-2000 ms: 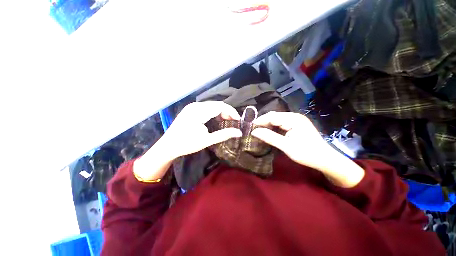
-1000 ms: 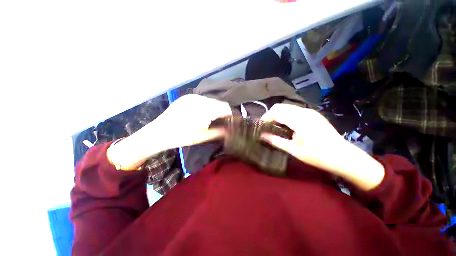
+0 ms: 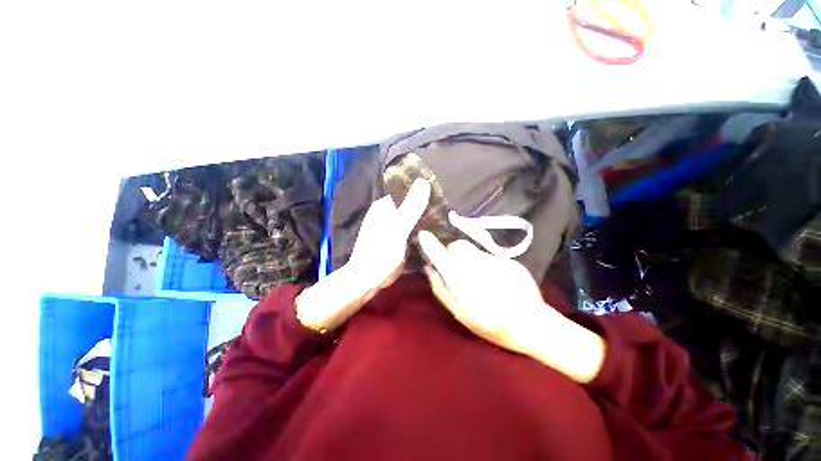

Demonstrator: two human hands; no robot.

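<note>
A garment piece with dark grey lining [image 3: 468, 167] lies in my lap below the table edge. A plaid band [image 3: 412, 173] runs between my hands. A white loop of tape [image 3: 504, 232] stands out from the band on the right. My left hand [image 3: 383, 241] holds the band, fingers pointing up along it. My right hand [image 3: 486, 286] holds the lower part of the band beside the loop, its thumb and finger near my left hand. The palms look overexposed, so finger detail is hard to see.
White table [image 3: 270, 81] spans the top. Scissors with a red and an orange handle loop [image 3: 612, 45] lie on it at upper right. Blue bins [image 3: 160, 374] stand lower left. Plaid bundles [image 3: 270, 225] are left below the table; more dark plaid cloth [image 3: 756, 293] is at right.
The view has shifted, showing more of the bins and scissors. My hands have turned fingers upward and come closer together. The grey lining is spread wider, and the white loop shows more clearly.
</note>
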